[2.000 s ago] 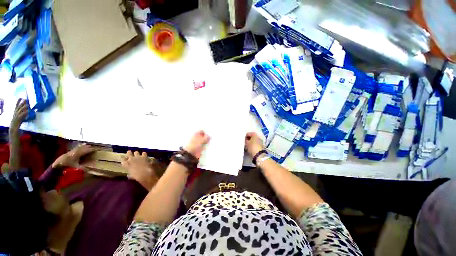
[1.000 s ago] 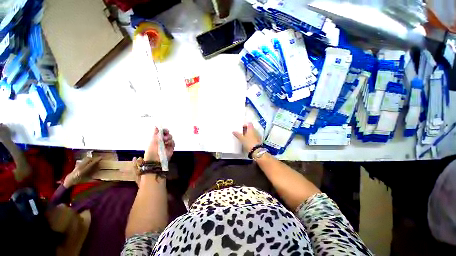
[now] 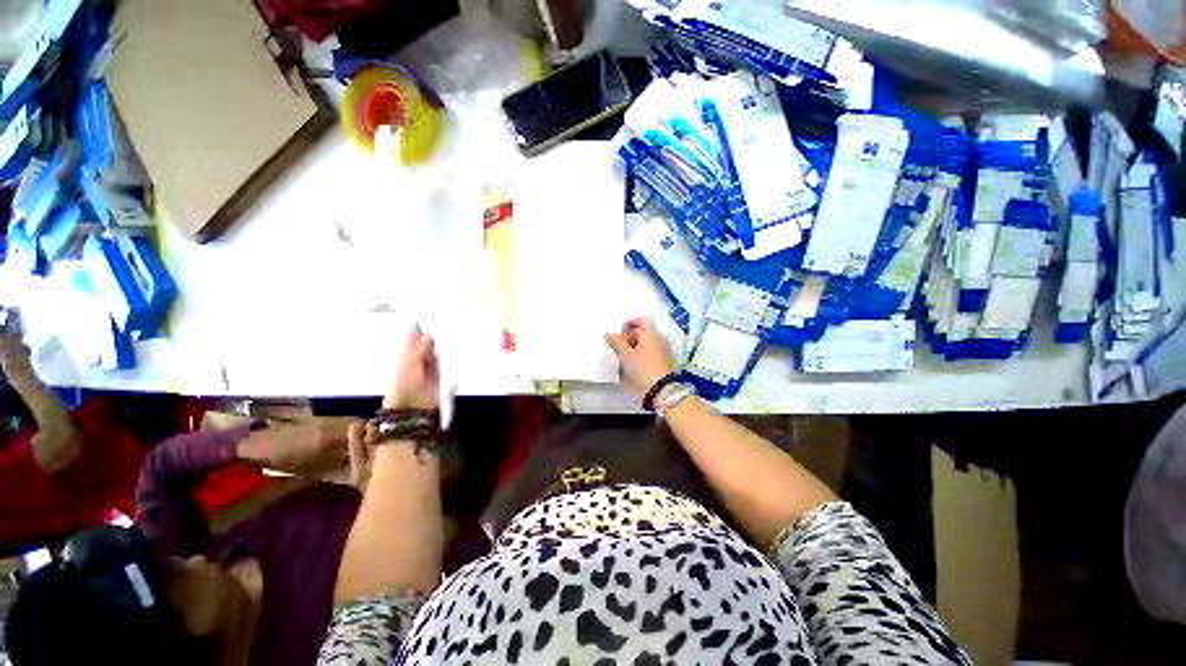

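Observation:
White sheets (image 3: 568, 247) lie on the white bench in front of me, with a red-and-yellow printed strip (image 3: 500, 260) showing beside them. My left hand (image 3: 416, 371) is closed on the edge of a lifted white sheet (image 3: 449, 312), left of that strip. The sheet is seen nearly edge-on and blends into the bright bench. My right hand (image 3: 640, 354) is at the lower right corner of the white sheets, fingers bent and touching or very near it. I cannot tell if it grips the corner.
Blue-and-white flat cartons (image 3: 858, 195) lie in heaps on the right. More cartons (image 3: 130, 280) lie at the far left. A brown cardboard box (image 3: 202, 111), a yellow tape roll (image 3: 423, 130) and a black phone (image 3: 566, 100) are at the back. A person's arm (image 3: 306, 446) is at lower left.
Since two seconds ago, my left hand has moved left with a sheet edge, and the printed strip has come into view. In the last second, the lifted sheet shifted slightly; my right hand stayed nearly still.

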